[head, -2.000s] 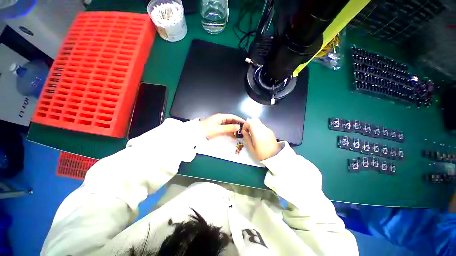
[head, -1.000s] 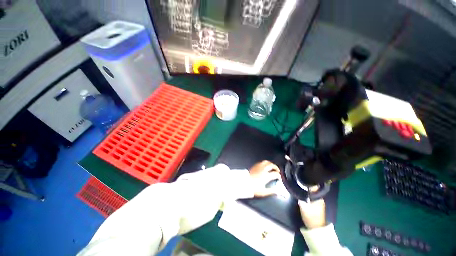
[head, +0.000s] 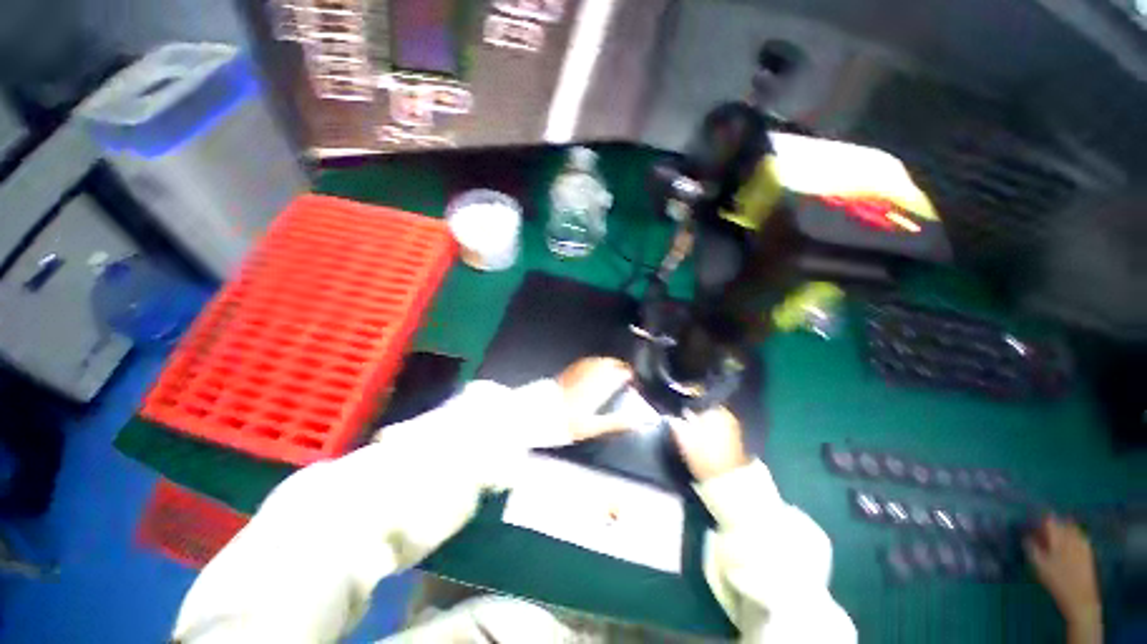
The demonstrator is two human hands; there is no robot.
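My left hand [head: 591, 400] and my right hand [head: 712, 443] are on either side of the bright spot below the ring light [head: 686, 365] of the video microscope [head: 818, 208], over the black base plate [head: 541, 337]. The fingers are blurred; whatever lies between them is too small and blurred to make out. The monitor [head: 440, 76] behind shows a magnified board with pads. A white paper sheet [head: 579, 510] with a small red-brown bit lies in front of the plate.
A red slotted tray [head: 302, 327] and a dark smartphone [head: 421, 384] are at left. A round tub [head: 486, 229] and clear bottle [head: 577, 208] stand behind. Module rows [head: 916, 472] and a denser batch [head: 962, 352] are at right. Another person's hand [head: 1064, 564] reaches in beside the rows.
The view has tilted up since the first frame, bringing in the monitor. My hands have moved from over the paper to under the microscope. Another person's hand has appeared at the right.
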